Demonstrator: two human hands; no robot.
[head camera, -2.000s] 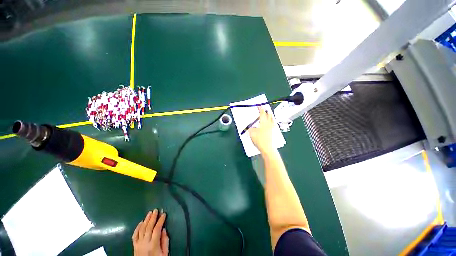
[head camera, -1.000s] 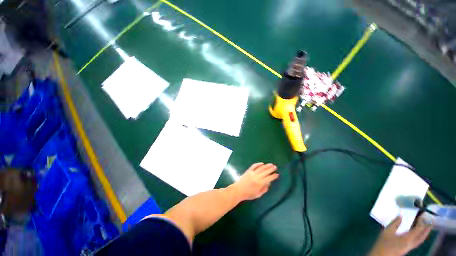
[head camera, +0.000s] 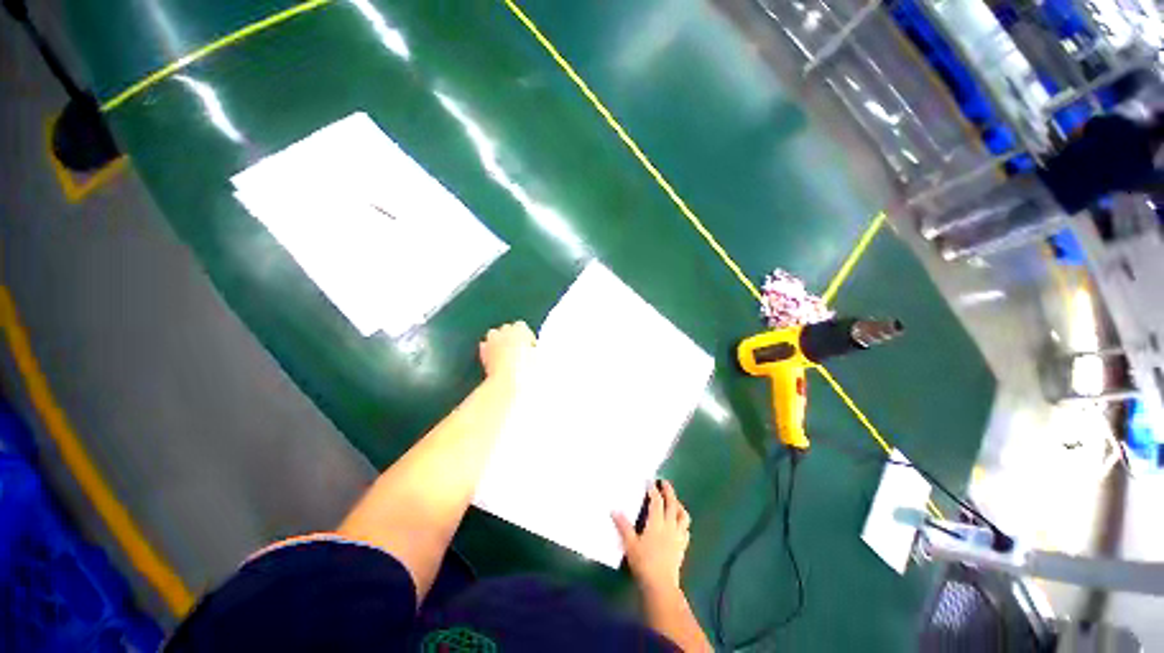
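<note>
A large white sheet (head camera: 600, 408) lies at an angle on the green bench in front of me; any print on it is washed out. My left hand (head camera: 508, 347) is at its upper left edge with the fingers curled and seems to grip the edge. My right hand (head camera: 657, 529) is at its lower right corner, thumb on the paper, with a slim black pen (head camera: 646, 509) between thumb and fingers. Another stack of white sheets (head camera: 364, 230) lies farther left, with a small dark mark or thin object on it.
A yellow heat gun (head camera: 790, 396) lies right of the sheet, its nozzle pointing right and its black cord (head camera: 798, 549) looped below. Behind it is a pile of small red and white leads (head camera: 794, 300). A small white sheet (head camera: 897, 513) lies at the right end, near a grey-white arm.
The view has swung left. My right hand has left the small sheet and come to the large one. My left hand has moved onto that sheet's edge. The papers lie in a different arrangement.
</note>
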